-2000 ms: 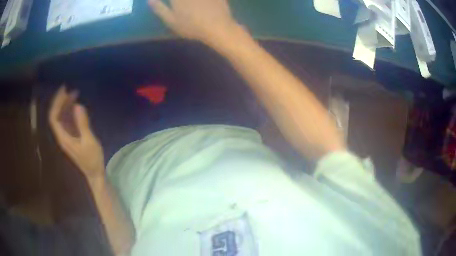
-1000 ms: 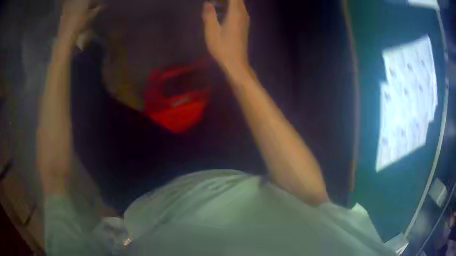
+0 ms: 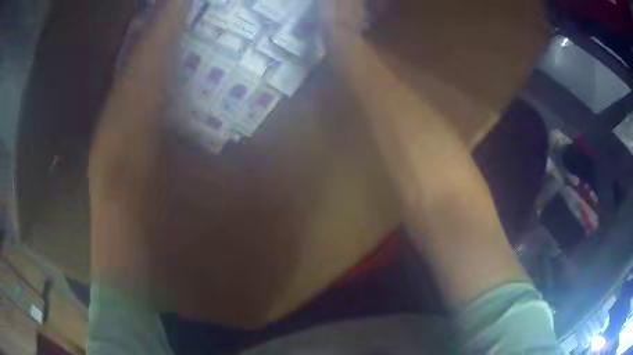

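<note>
A large open brown carton (image 3: 229,215) fills the middle of the view. Several small white printed boxes (image 3: 236,90) with purple marks lie inside it, packed side by side with others on top at odd angles. Both my arms reach over the carton towards its far part. My left hand (image 3: 170,10) is at the top edge beside the left of the boxes, blurred and mostly cut off. My right hand (image 3: 343,17) is at the top edge to the right of the boxes, also blurred and partly cut off. Whether either holds anything is hidden.
A bench with a whitish sheet (image 3: 586,73) is at the upper right. Mixed red, white and dark items (image 3: 579,187) lie below it at the right. Brown cardboard (image 3: 24,288) shows at the lower left. A dark red patch (image 3: 375,260) is below the carton's near edge.
The view has turned from the green bench to the open carton. Both arms now extend over it, and the white boxes inside have come into view. The bench sheets have shifted towards the right edge.
</note>
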